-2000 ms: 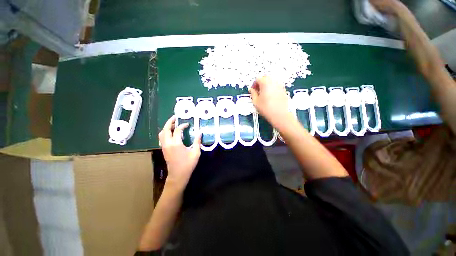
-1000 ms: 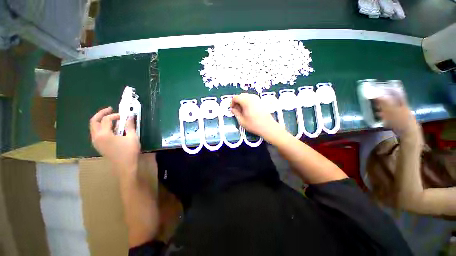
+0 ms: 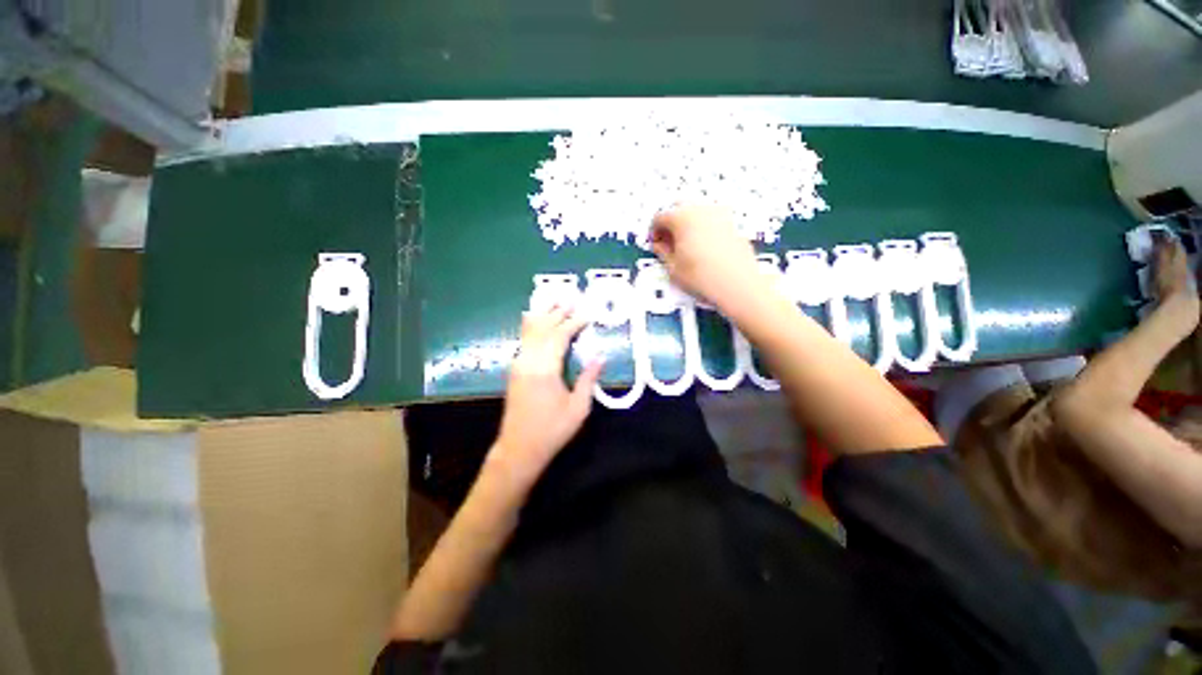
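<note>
Several white looped plastic frames [image 3: 863, 303] lie side by side in a row on the green worktable. My left hand [image 3: 543, 382] is over the leftmost frame of the row and partly hides it; its fingers touch that frame. My right hand [image 3: 705, 257] is at the near edge of the pile of small white pieces [image 3: 679, 165], above the middle of the row, with its fingertips pinched together. Whether a small piece is between them cannot be seen. A single white frame [image 3: 338, 323] lies apart at the left.
A pale rail [image 3: 448, 117] runs behind the worktable [image 3: 264, 264]. Bundled white frames [image 3: 1012, 42] lie at the far right beyond it. Another person's arm [image 3: 1120, 356] is at the right, near a white machine [image 3: 1160, 158]. A cardboard carton [image 3: 303, 528] stands at the lower left.
The paired frames at the left are now one flat frame. My left hand has moved right to the row, which has shifted right and gained a frame. My right hand has risen to the pile.
</note>
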